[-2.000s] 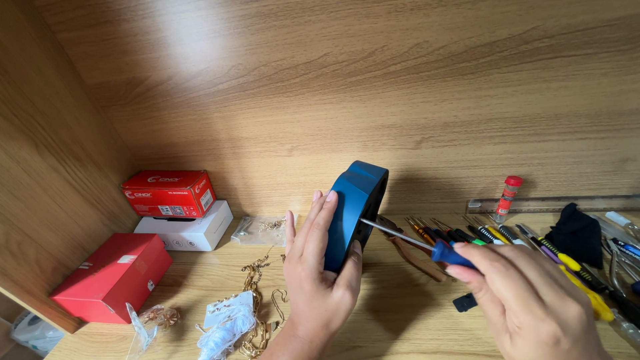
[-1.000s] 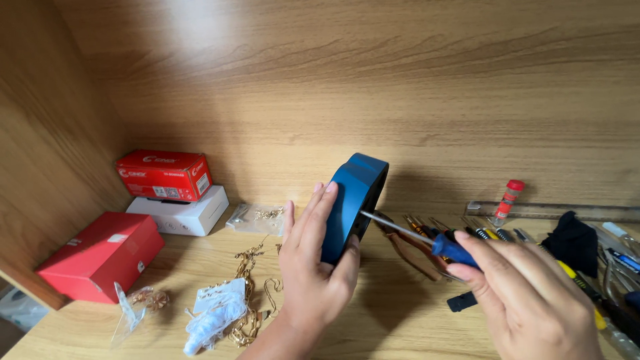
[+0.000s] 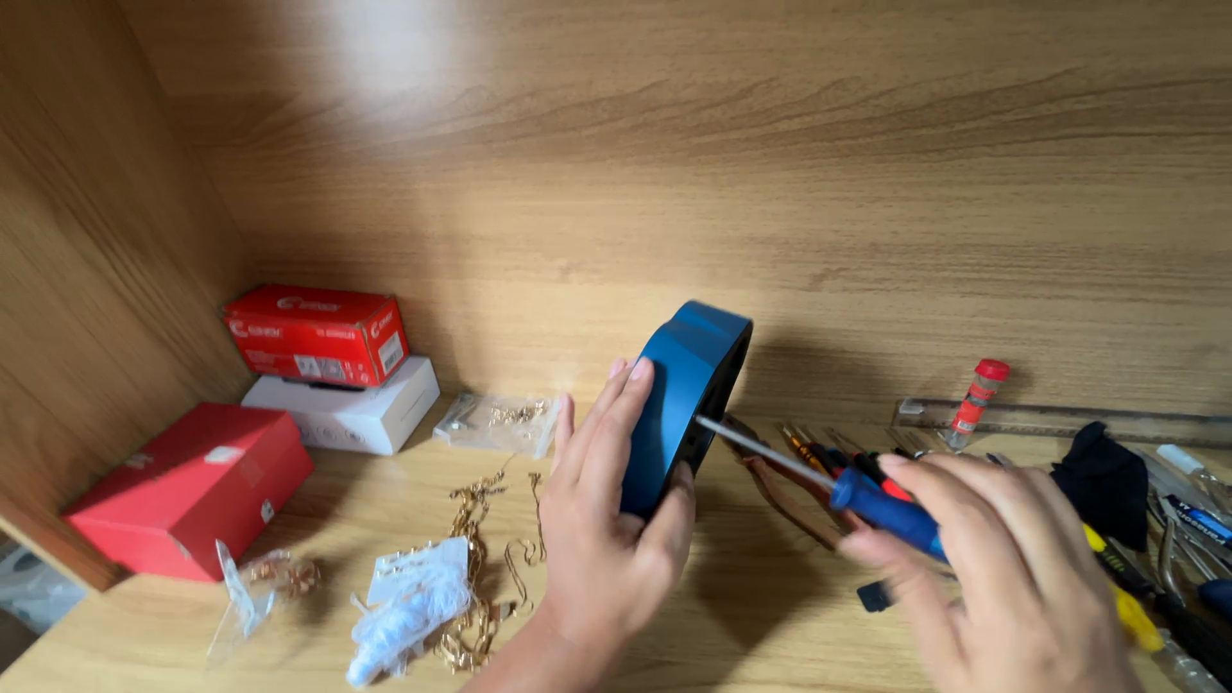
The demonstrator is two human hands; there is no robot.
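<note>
A blue casing with a dark inner side (image 3: 679, 385) is held up on edge by my left hand (image 3: 616, 510), fingers flat on its blue face and thumb at its lower dark side. My right hand (image 3: 1011, 568) grips the blue handle of a screwdriver (image 3: 890, 510). The metal shaft points up and left, and its tip meets the rim of the dark side; whether it sits in a screw or hole cannot be told. Behind the shaft lie brown-handled pliers (image 3: 784, 500), partly hidden.
Left: a red box (image 3: 192, 491), and a red carton (image 3: 318, 337) on a white box (image 3: 385, 414). Nearer are a bag of small gold parts (image 3: 500, 423), gold chains (image 3: 472, 539) and white thread (image 3: 409, 616). Right: a red-capped tube (image 3: 980, 399), clear ruler (image 3: 1049, 419), black cloth (image 3: 1102, 481) and several tools.
</note>
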